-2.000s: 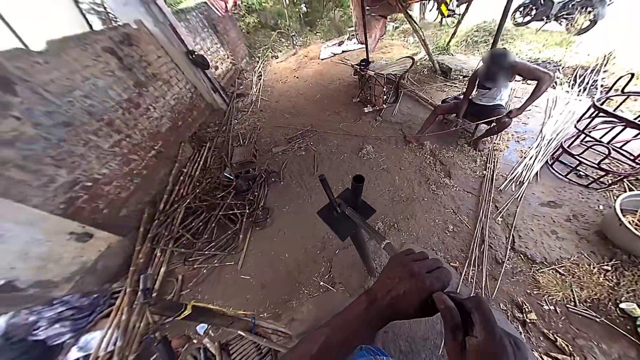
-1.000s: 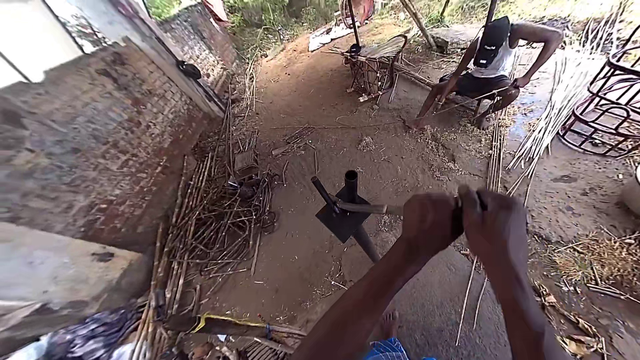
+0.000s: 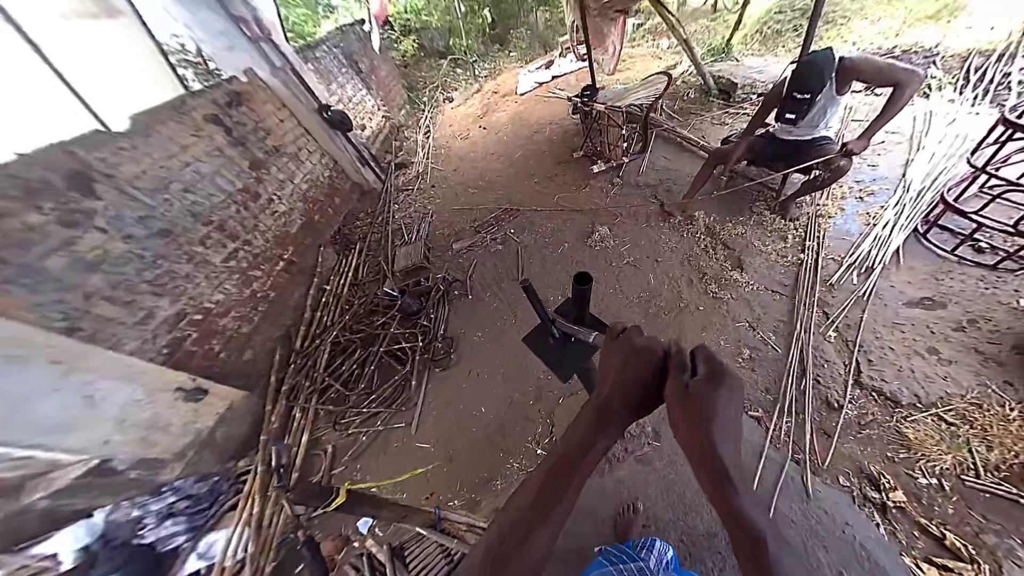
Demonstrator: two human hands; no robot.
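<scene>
My left hand point(image 3: 632, 372) and my right hand point(image 3: 704, 388) are side by side, both closed around a cane rod point(image 3: 578, 330). The rod's far end lies between two upright metal pipes, a thin slanted one point(image 3: 536, 304) and a thicker one point(image 3: 582, 294). These pipes rise from a square dark metal plate point(image 3: 560, 352) on a post, most of which is hidden behind my left hand and forearm. The part of the rod inside my fists cannot be seen.
A heap of cane sticks point(image 3: 376, 344) lies by the brick wall point(image 3: 200, 184) at the left. A seated person point(image 3: 808, 120) holds a long thin strip. Long canes point(image 3: 800, 344) and a dark cane frame point(image 3: 984, 200) are at the right; a cane chair point(image 3: 624, 120) stands farther back.
Both hands, raised higher and farther right a second ago, are now lower and nearer the metal plate. They remain closed on the rod. The seated person's head is bent lower than two seconds ago.
</scene>
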